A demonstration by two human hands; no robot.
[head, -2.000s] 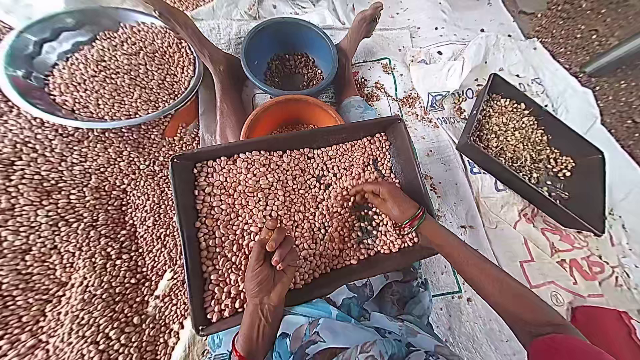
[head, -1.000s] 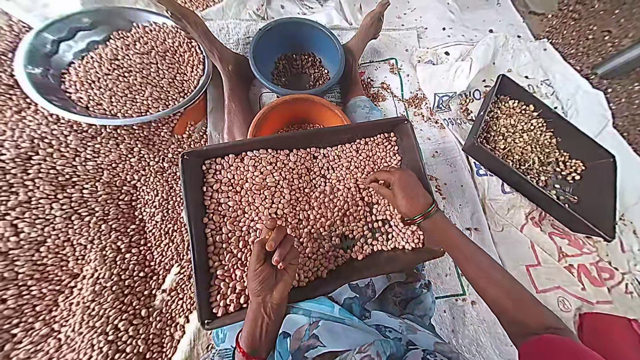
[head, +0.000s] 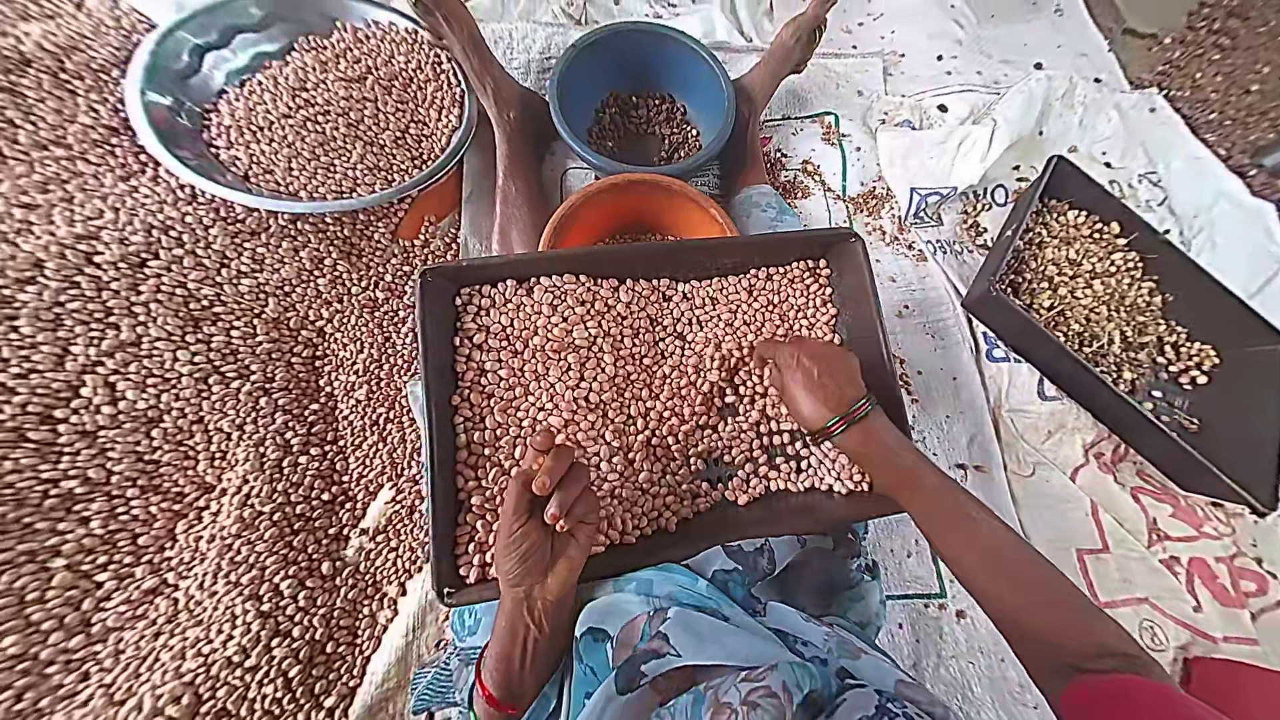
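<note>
A dark rectangular tray lies across my lap, spread with pinkish shelled peanuts. My right hand is palm down over the right part of the peanuts, its fingertips bent down among them; whether they pinch one is hidden. My left hand is raised, palm up, over the tray's lower left part, with its fingers curled. Something small and pale may be at its fingertips, but I cannot tell it from a fingertip. Patches of the dark tray bottom show below my right hand.
An orange bowl and a blue bowl with dark kernels stand between my legs. A metal basin of peanuts rests on the large peanut heap at left. At right, another dark tray holds pale, shrivelled pieces on printed sacks.
Two seconds ago my right hand was lower over the peanuts, near a bare patch of the tray; it then moved up. My left hand has stayed raised at the tray's lower left.
</note>
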